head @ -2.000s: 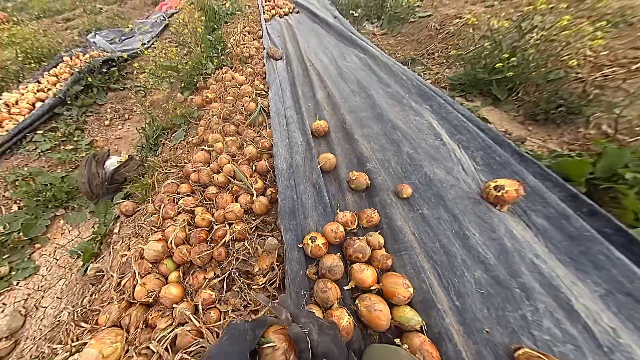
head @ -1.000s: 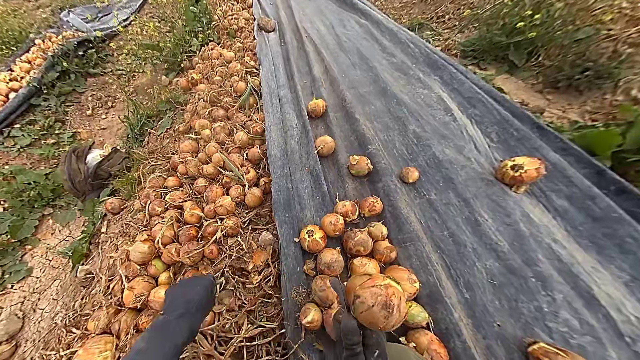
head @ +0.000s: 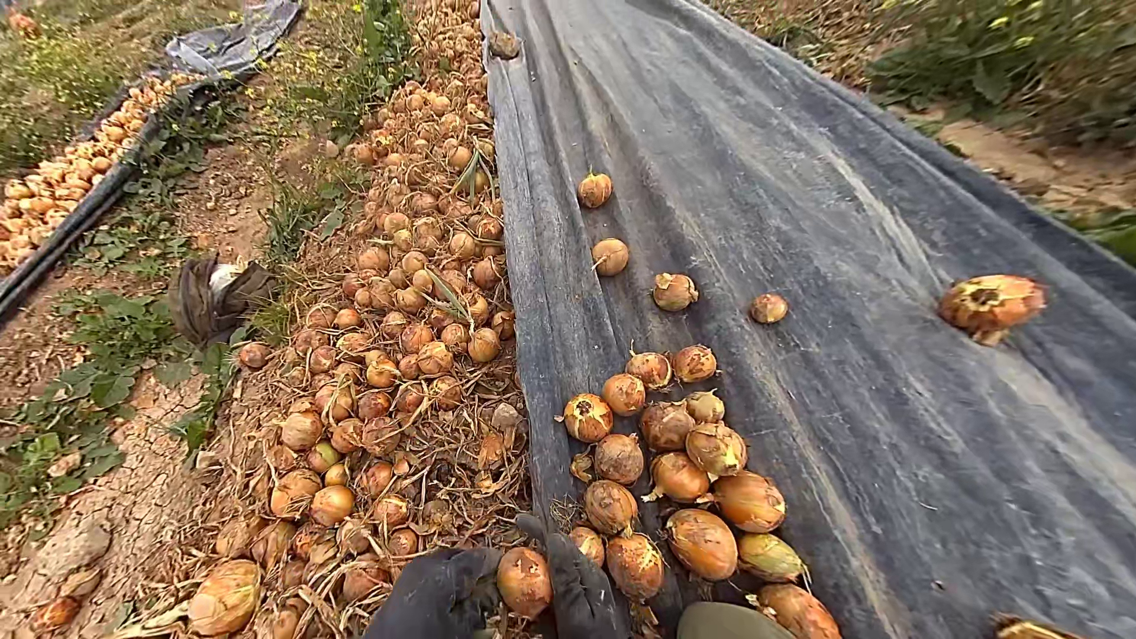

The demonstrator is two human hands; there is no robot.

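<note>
Both my hands wear dark gloves and meet at the bottom edge, beside the border of a dark fabric sheet (head: 852, 417). Between my left hand (head: 439, 596) and my right hand (head: 577, 581) is a brown onion (head: 524, 582), touched by both; the fingertips are partly hidden. Just right of my right hand, a cluster of onions (head: 701, 543) lies on the sheet. Several single onions (head: 610, 256) rest farther up it, and a larger one (head: 991, 306) sits toward the right. Left of the sheet runs a long row of onions (head: 382, 373) on dry stalks.
A crumpled dark cloth (head: 217, 300) lies on cracked soil at the left. Beyond it is another onion pile (head: 67, 177) edged by dark sheeting (head: 232, 44). Green weeds (head: 115, 342) grow along both sides. An olive-coloured rounded thing (head: 728, 621) shows at the bottom edge.
My left hand has moved right, next to my right hand. The large onion seen at my right hand one second ago is no longer there; a smaller one is between both hands.
</note>
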